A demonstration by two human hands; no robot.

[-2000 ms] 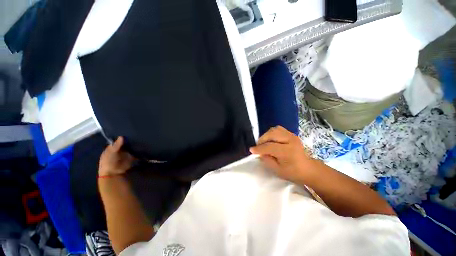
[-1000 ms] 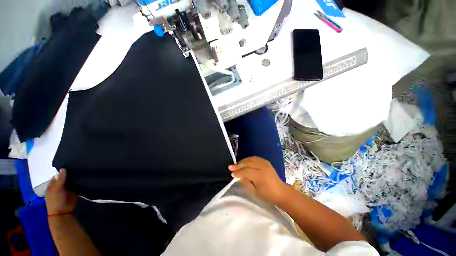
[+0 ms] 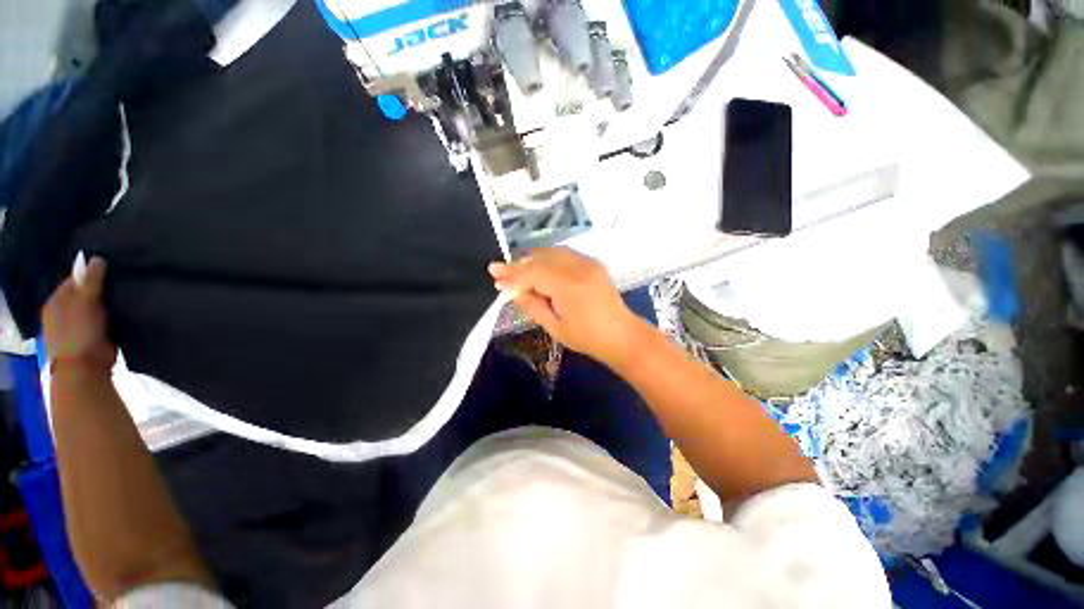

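A large black fabric panel [image 3: 297,226] lies on the table, its right edge running up to the presser foot area [image 3: 464,149] of the white and blue overlock machine [image 3: 416,42]. A white edge [image 3: 345,451] curves along the panel's near rim. My left hand [image 3: 79,315] holds the panel at its far left side, with a bit of white at the fingertips. My right hand [image 3: 565,297] pinches the panel's right edge, near the table's front edge. The needle is too small to make out.
A smartphone [image 3: 756,167] and a pink tool [image 3: 815,85] lie right of the machine. A measuring scale [image 3: 844,190] runs along the table's front. An olive sack [image 3: 749,351] and shredded trimmings [image 3: 933,434] are at lower right. More dark cloth [image 3: 48,155] lies at far left.
Both hands have moved up and forward, towards the machine, with the panel. The panel's near edge has lifted off my lap and now shows its curved white rim. The machine came into view.
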